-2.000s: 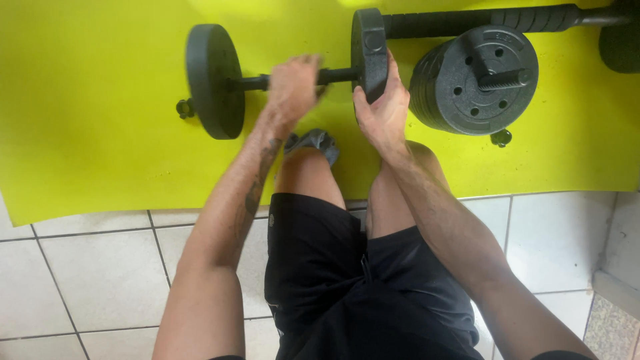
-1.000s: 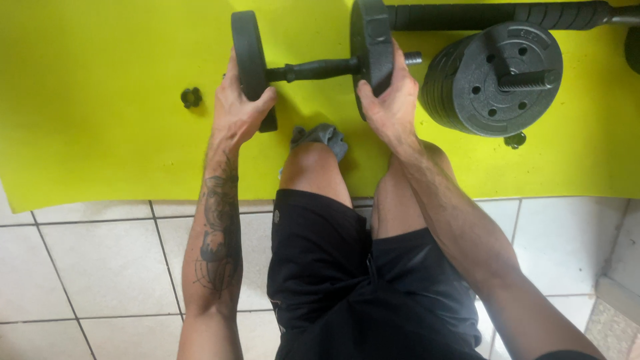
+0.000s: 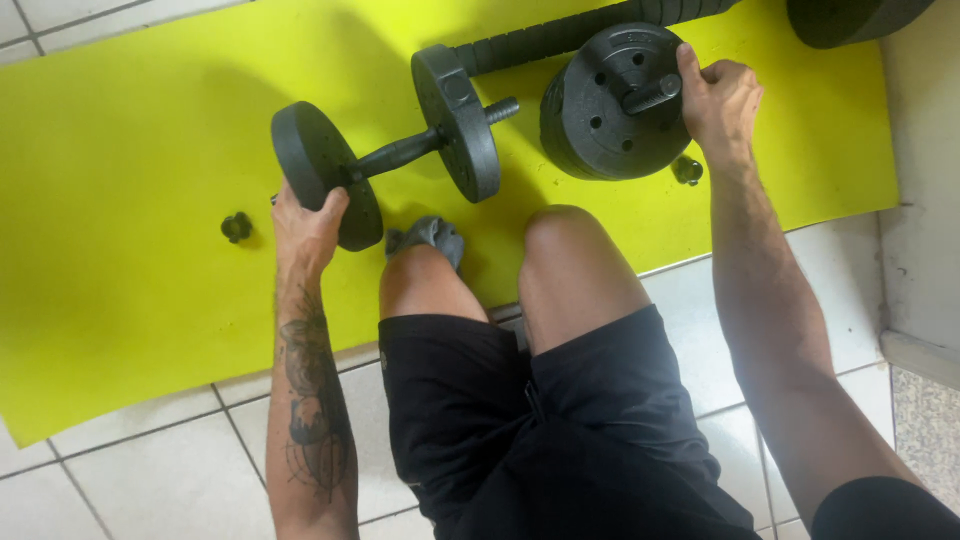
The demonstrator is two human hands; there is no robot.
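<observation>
My left hand [image 3: 306,225] grips the rim of the left weight plate [image 3: 319,169] of a dumbbell, its thumb on the inner face. A black handle [image 3: 397,154] joins that plate to a second weight plate [image 3: 457,124], past which a threaded end [image 3: 501,110] sticks out. To the right, several stacked weight plates [image 3: 600,142] lie around an upright threaded bar [image 3: 652,95]. My right hand [image 3: 721,105] holds the right rim of the top plate, thumb on its edge; most of its fingers are hidden.
A star-shaped collar [image 3: 236,227] lies left on the yellow mat [image 3: 135,247], another collar [image 3: 688,171] beside the stack. Behind is a bar with a ribbed black sleeve [image 3: 555,37]. A round black weight [image 3: 855,19] sits at the back right. Grey cloth [image 3: 427,238] lies near my knee.
My right hand has left the dumbbell's right plate and moved right to the stack. My left hand, on the handle two seconds ago, now holds the left plate. The view has turned.
</observation>
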